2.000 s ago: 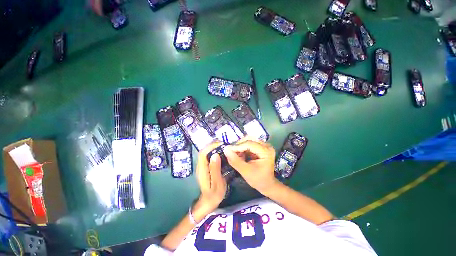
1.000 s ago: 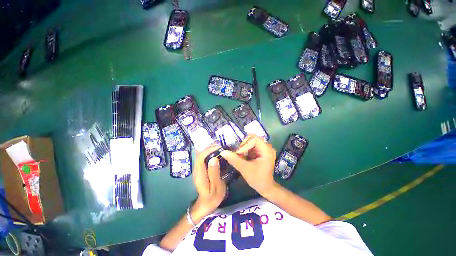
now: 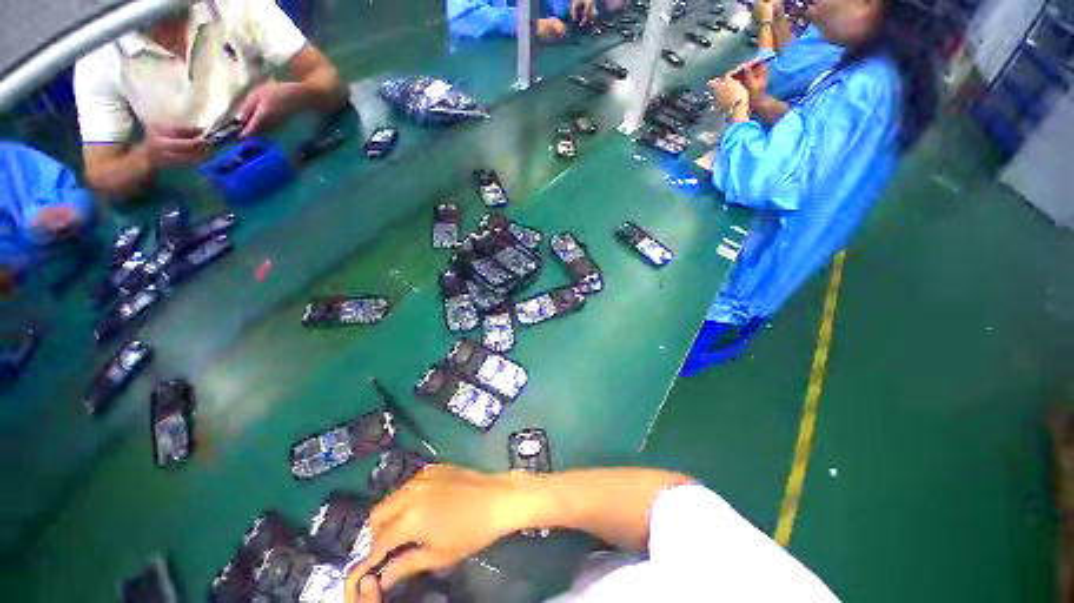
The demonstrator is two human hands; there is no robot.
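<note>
My right hand [image 3: 442,518] reaches in from the lower right, palm down, over the near phones. Its fingers are bent and the fingertips lie at the bottom edge, so I cannot tell whether they hold anything. Open black phone housings [image 3: 338,527] with boards showing lie below and left of it. One phone [image 3: 343,445] lies just beyond, beside a thin black stick [image 3: 404,417]. Another phone [image 3: 530,450] stands out past my wrist, partly hidden by it. My left hand is out of the picture.
Two phones [image 3: 473,384] lie side by side ahead, with a pile [image 3: 492,266] beyond. More phones [image 3: 171,422] are scattered left. Workers sit opposite by a blue bin [image 3: 247,169]; a person in a blue smock [image 3: 801,153] is at the right. A metal post [image 3: 645,71] stands on the bench.
The view has swung up and to the right, bringing the other workers in. My hands were together on a phone; now only my right hand shows, stretched over the phones. The strip sheets left the view.
</note>
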